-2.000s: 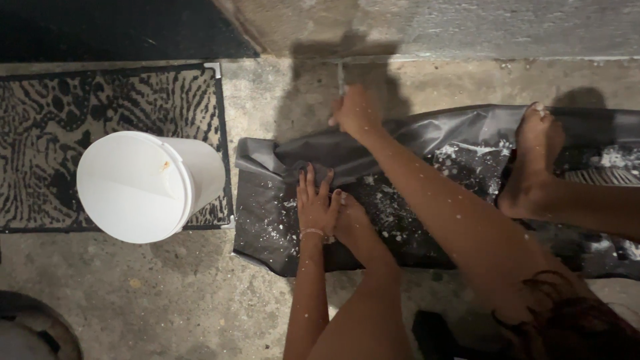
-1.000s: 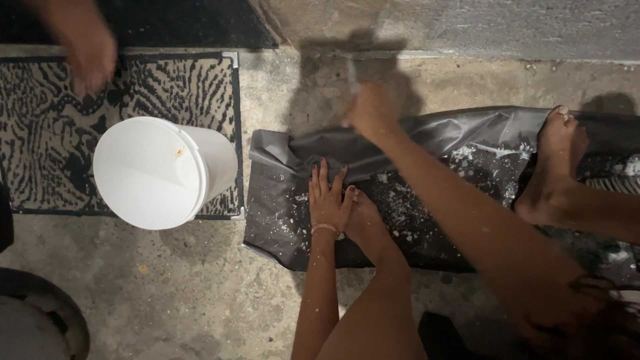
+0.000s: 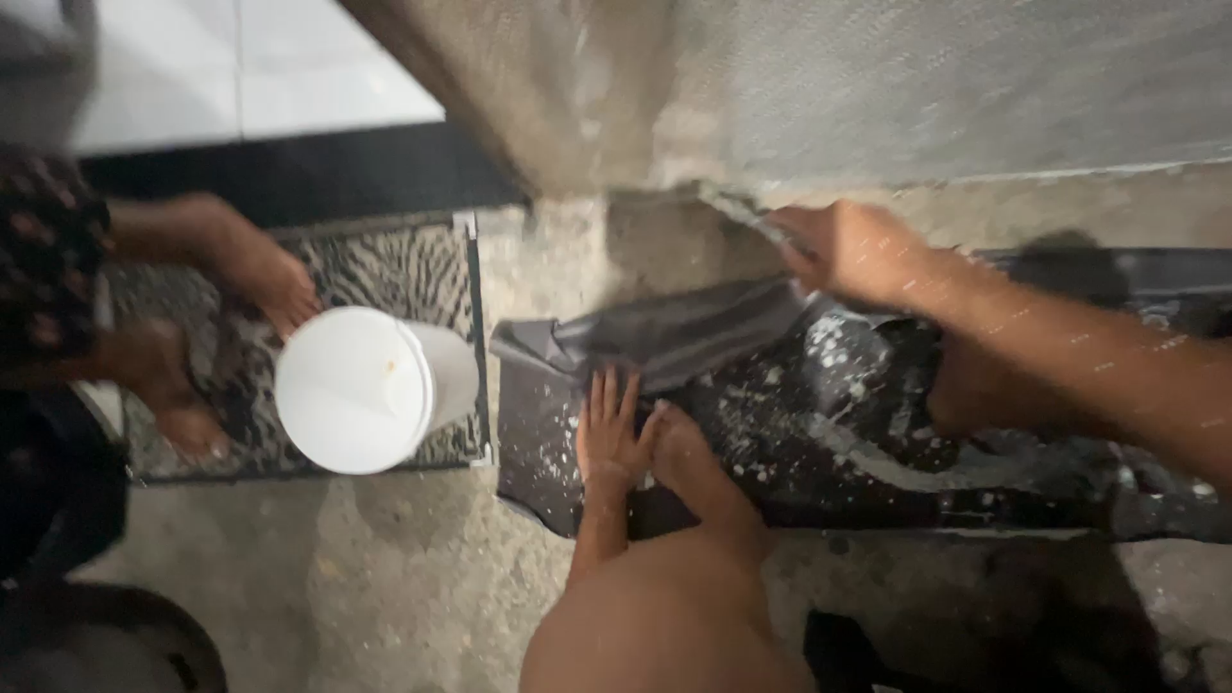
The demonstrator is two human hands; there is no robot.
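A dark plastic-like sheet (image 3: pixel 664 472), spattered with white bits, lies on the concrete floor with its upper edge folded over. My left hand (image 3: pixel 611 428) presses flat on the sheet by that fold, fingers spread, beside my bare foot (image 3: pixel 679 448). Raised above the sheet's upper edge, my right hand (image 3: pixel 818 245) is closed on a thin, blurred object (image 3: pixel 736 205) that points up and left; its kind cannot be told. Under my right forearm, my other foot is mostly hidden. A whitish wet streak (image 3: pixel 885 467) curves across the sheet.
A white plastic bucket (image 3: pixel 351 390) with its lid on stands on a patterned doormat (image 3: pixel 385 255) at left. Another person's bare feet (image 3: pixel 241 260) are on the mat beside it. A wall (image 3: pixel 866 87) runs along the top, and a round dark object (image 3: pixel 106 640) is at lower left.
Another person has stepped onto the doormat by the bucket. My left hand stays on the sheet, and my right hand still holds the thin object. The view has shifted left.
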